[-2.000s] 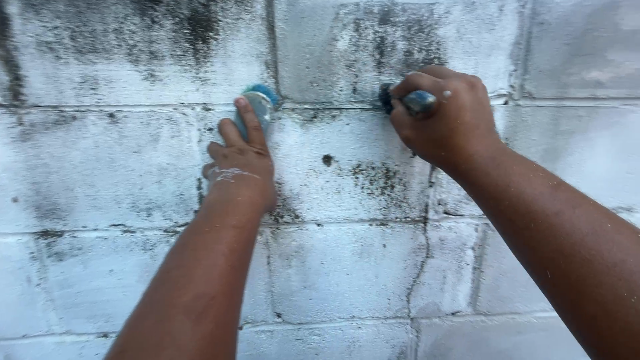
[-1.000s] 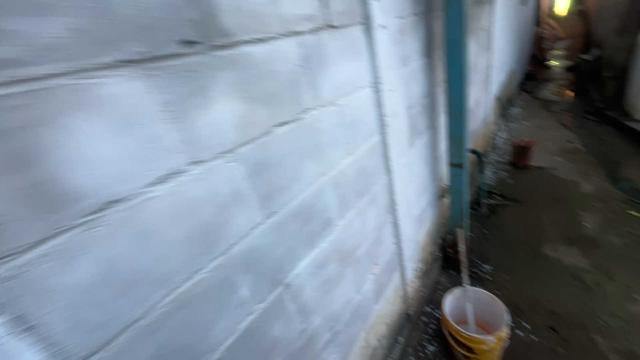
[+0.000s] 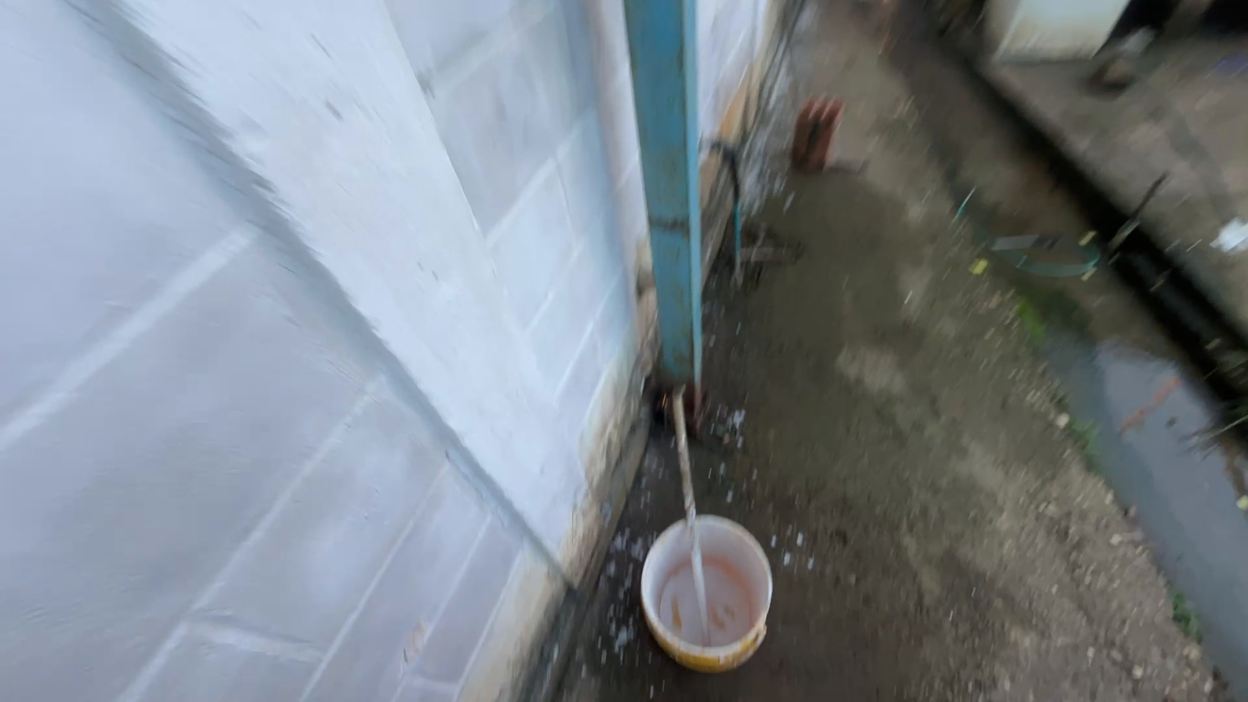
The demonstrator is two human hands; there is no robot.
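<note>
Neither of my hands is in the head view now, so what they hold cannot be seen. A yellow plastic bucket [image 3: 651, 624] with a pale inside stands on the ground at the lower middle. A pale stick [image 3: 685, 468] leans in it, its lower end inside and its upper end near the foot of a blue metal post [image 3: 673, 195]. Left of these rises the white-painted block wall [image 3: 292, 487], blurred, with a vertical edge running down it.
White specks lie on the damp ground [image 3: 858, 468] around the bucket. A reddish-brown block [image 3: 817, 135] stands farther along the wall. At right are a puddle [image 3: 1131, 390], a dark drainage channel [image 3: 1102, 224] and bits of litter.
Both hands, each on a brush at the stained wall two seconds ago, have gone out of view. The view has swung along the wall and down, bringing the bucket nearer the middle.
</note>
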